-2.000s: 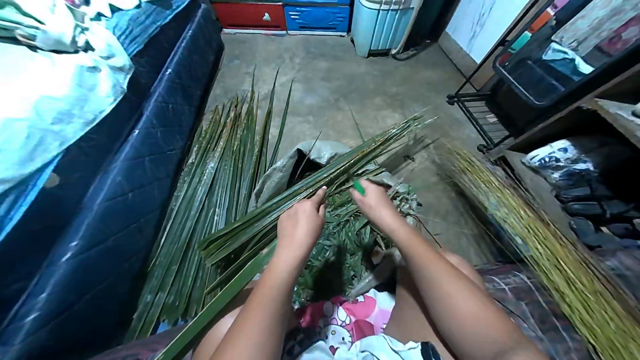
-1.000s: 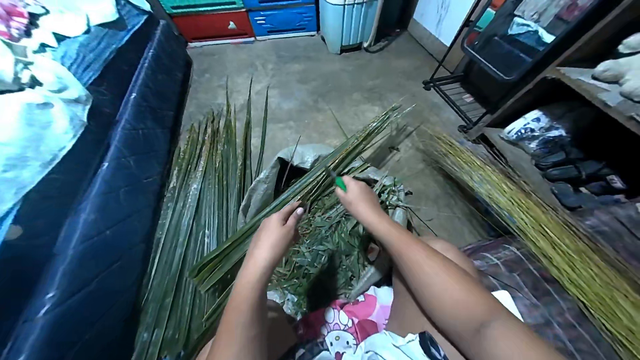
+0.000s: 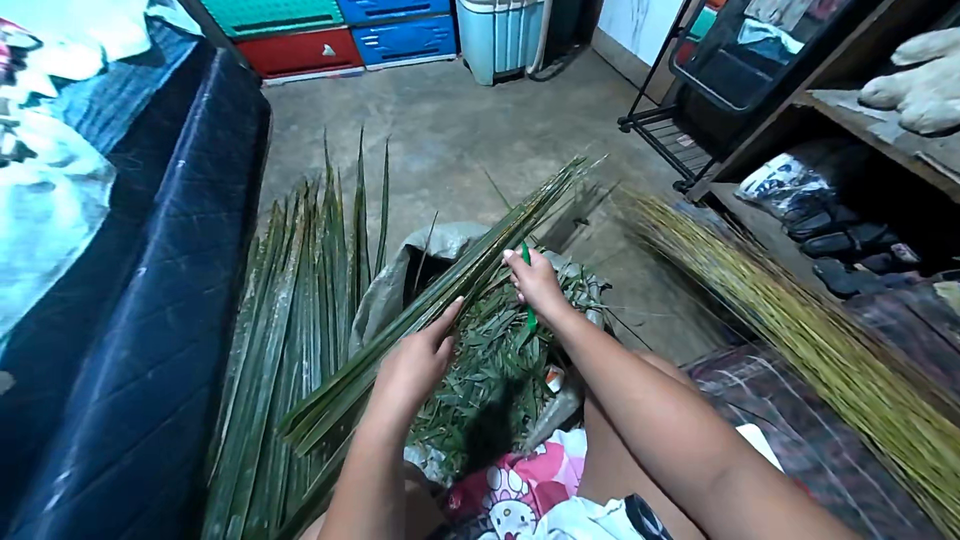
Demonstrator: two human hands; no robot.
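Note:
My left hand (image 3: 420,356) lies on a bundle of long green palm leaflets (image 3: 360,382), its index finger stretched along them; whether it grips any leaflet cannot be told. In my right hand (image 3: 534,281) is a thin green-handled tool (image 3: 531,319), probably a knife, beside the bundle's upper part; its blade is not clear. Under the bundle stands an open woven sack (image 3: 382,296) holding leaf scraps (image 3: 487,352). More palm leaflets (image 3: 277,337) lie to the left of the sack. A thick bundle of thin yellow-green leaf midribs (image 3: 795,330) is at the right.
A blue mattress (image 3: 157,300) borders the left side. Plastic drawers (image 3: 300,52) and a pale blue appliance (image 3: 501,37) stand at the back. On the right are a black metal rack (image 3: 667,124) and a wooden shelf (image 3: 885,135) with shoes below. Concrete floor (image 3: 435,135) shows between.
Both hands stay at the leaflet bundle, with the green-handled tool still in my right hand. My left index finger now points up along the leaflets. The view has shifted slightly.

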